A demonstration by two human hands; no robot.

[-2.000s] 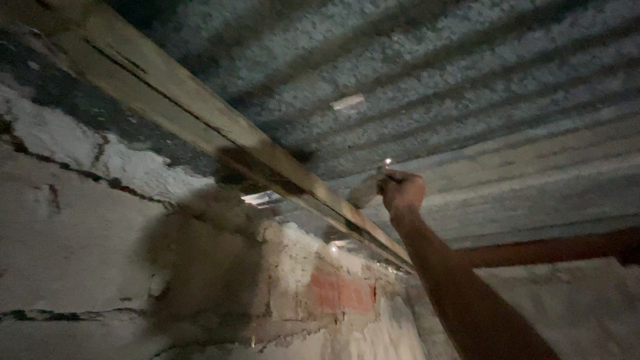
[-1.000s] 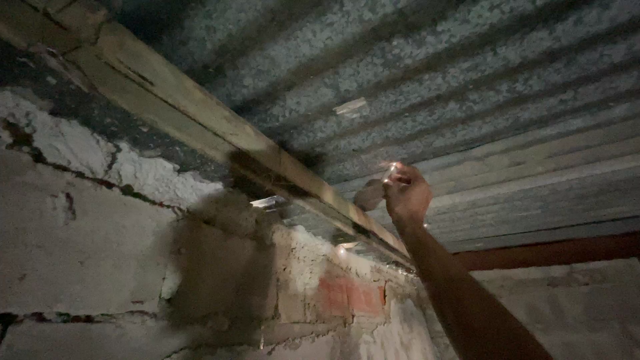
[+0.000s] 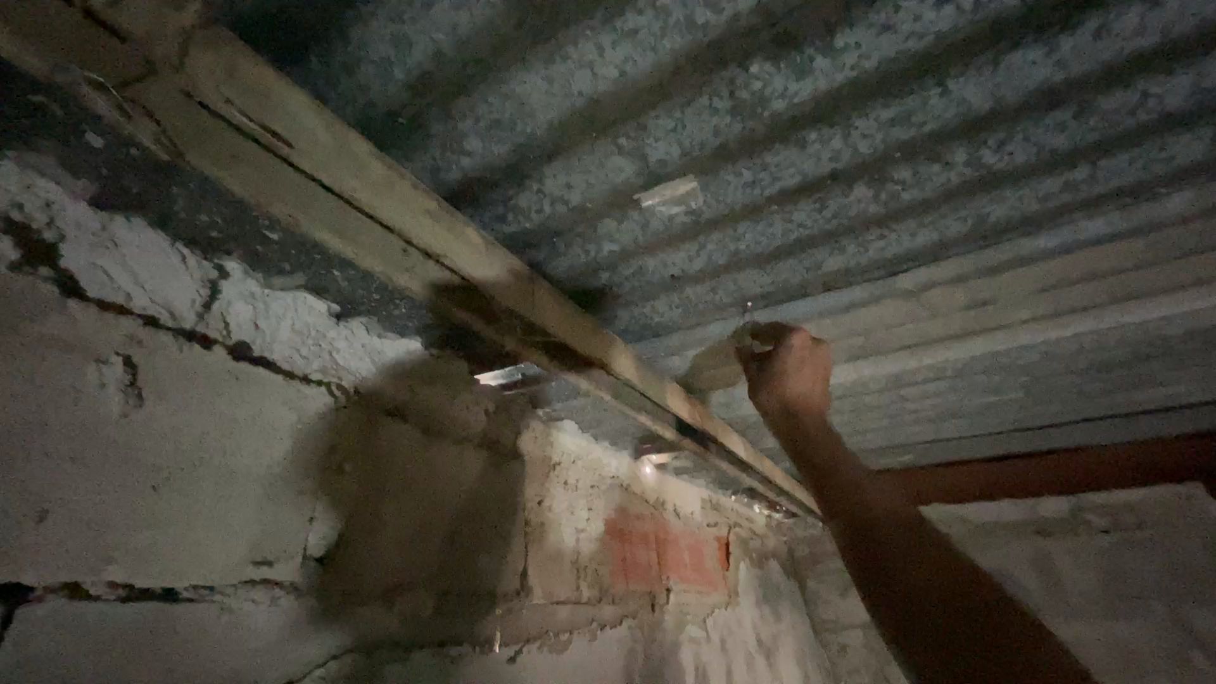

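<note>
My right hand (image 3: 787, 372) is raised at right of centre, just under the corrugated metal roof sheet (image 3: 836, 161). Its fingers are pinched round a small thin object (image 3: 749, 312) with a bright tip that points up; what it is, I cannot tell. To the left of the hand runs a long wooden beam (image 3: 380, 209), which slants from the upper left down toward the wall. The hand and the beam look apart. My left hand is out of view.
A rough block wall (image 3: 171, 446) with cracked mortar fills the lower left, with a reddish brick patch (image 3: 665, 551). Light shows in a gap (image 3: 508, 376) under the beam. A pale piece (image 3: 671, 195) lies against the roof sheet. A reddish-brown beam (image 3: 1054, 467) crosses at the right.
The raised hand stays near the roof sheet; its wrist and fingers have turned a little. The bright glint at the fingertips has dimmed since two seconds ago.
</note>
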